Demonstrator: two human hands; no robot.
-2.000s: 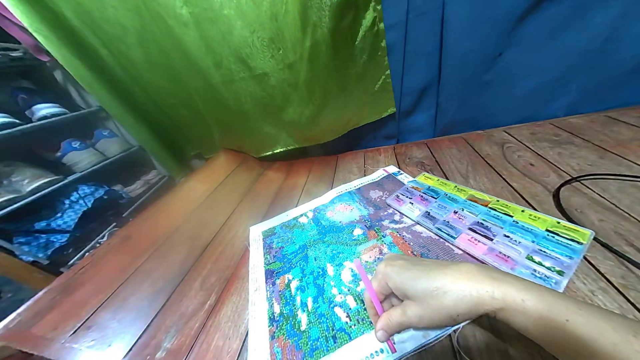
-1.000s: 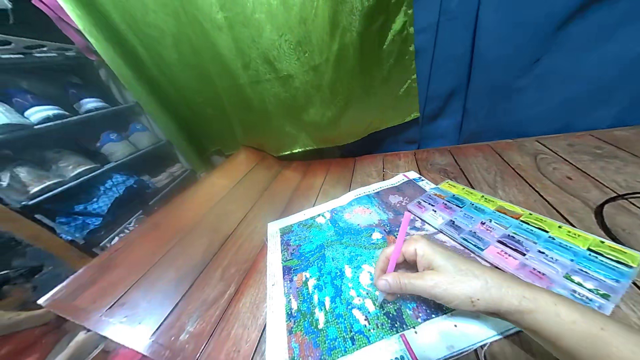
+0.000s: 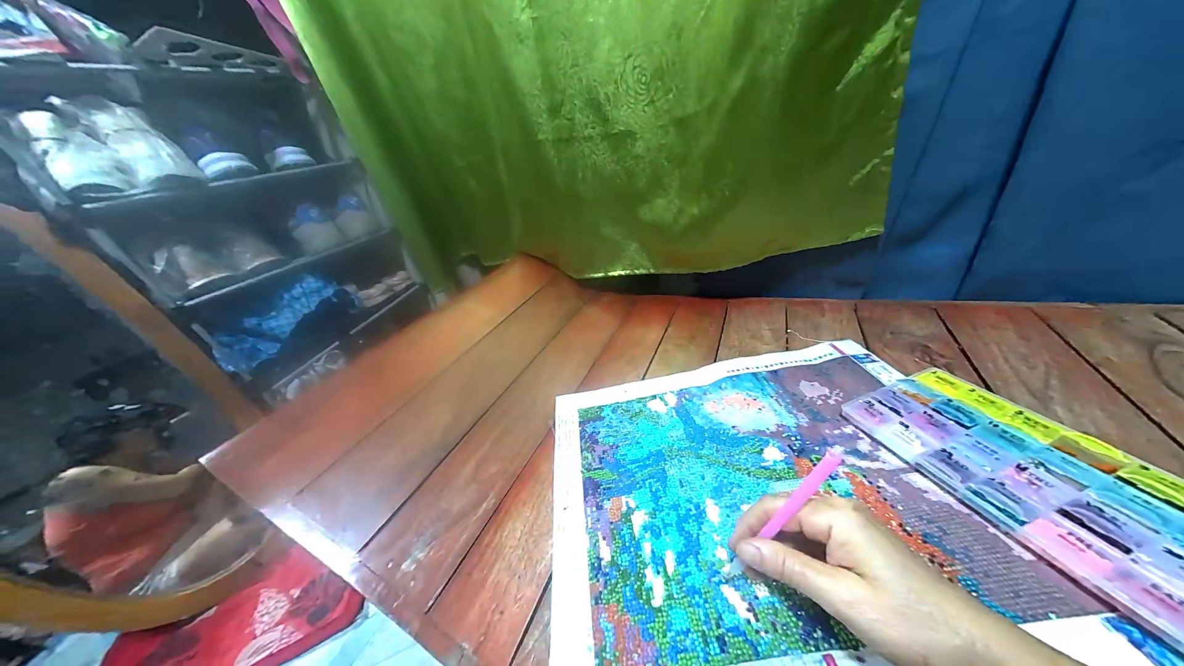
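Observation:
My right hand (image 3: pixel 832 564) holds a pink diamond-painting pen (image 3: pixel 803 495) between thumb and fingers, its top leaning up and to the right. The pen's tip is hidden by the fingers, low over the diamond-painting canvas (image 3: pixel 684 472). Small blue, green, purple and orange beads cover much of the canvas, with some white patches among them. Beside it on the right, partly over the canvas, lies a clear plastic bead case (image 3: pixel 1027 481) with many compartments and yellow, blue and pink labels bearing writing. My left hand is not in view.
The canvas lies on a wooden plank table (image 3: pixel 481 398). A green cloth (image 3: pixel 629 139) and a blue curtain (image 3: pixel 1036 157) hang behind it. At the left stands a shelf (image 3: pixel 268 176) with shoes; below it a person (image 3: pixel 120 518) is by a red patterned cloth (image 3: pixel 259 610).
The view has swung left, bringing more of the shelf and a person into sight. My right hand keeps hold of the pink pen, which has changed its tilt over the canvas.

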